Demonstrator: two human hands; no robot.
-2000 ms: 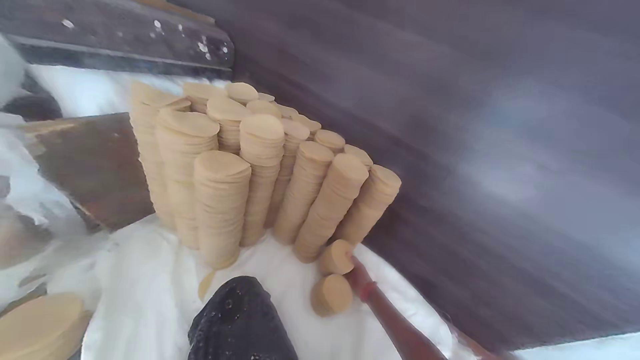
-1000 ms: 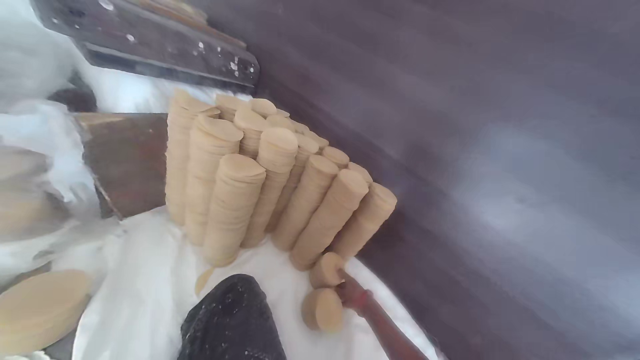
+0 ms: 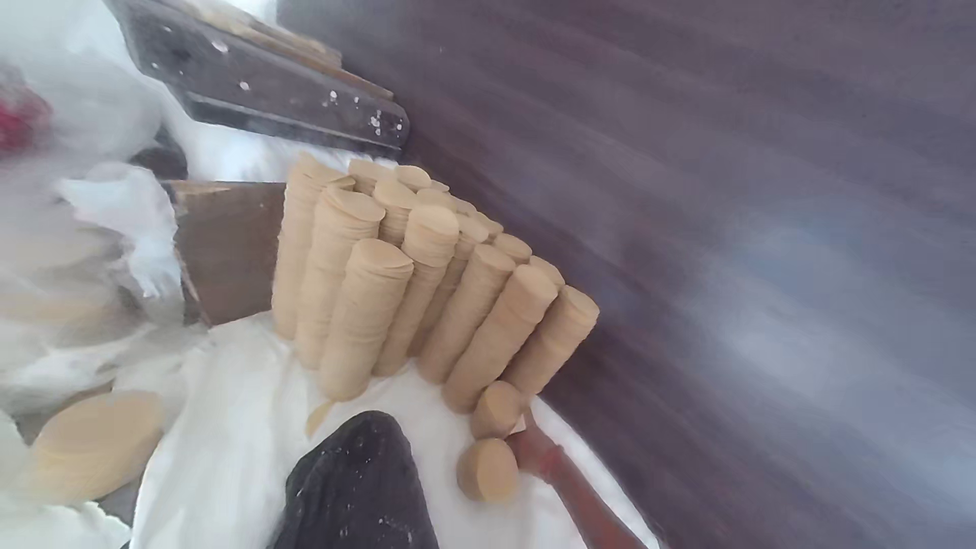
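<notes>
My right hand (image 3: pixel 528 448), with a red band at the wrist, reaches in from the lower right. It is against the right side of a short stack of thin tan discs (image 3: pixel 497 409); its fingers are partly hidden, so its grip is unclear. Just below stands another short stack (image 3: pixel 489 470). Behind them, several tall stacks of the same round discs (image 3: pixel 366 320) stand close together, some leaning, on a white cloth (image 3: pixel 217 442). A single loose disc (image 3: pixel 319 418) lies by the front tall stack. My left hand is out of view.
A dark-clothed knee (image 3: pixel 358 488) rises at the bottom. A wide dark surface (image 3: pixel 686 229) borders the stacks on the right. A brown board (image 3: pixel 232 255) stands at their left, a dark speckled bar (image 3: pixel 282 95) beyond. Wider discs (image 3: pixel 99 442) lie at lower left near clear plastic.
The view has shifted, bringing more of the dark speckled bar into sight. My right hand stays beside the short stacks. The tall stacks stand as before.
</notes>
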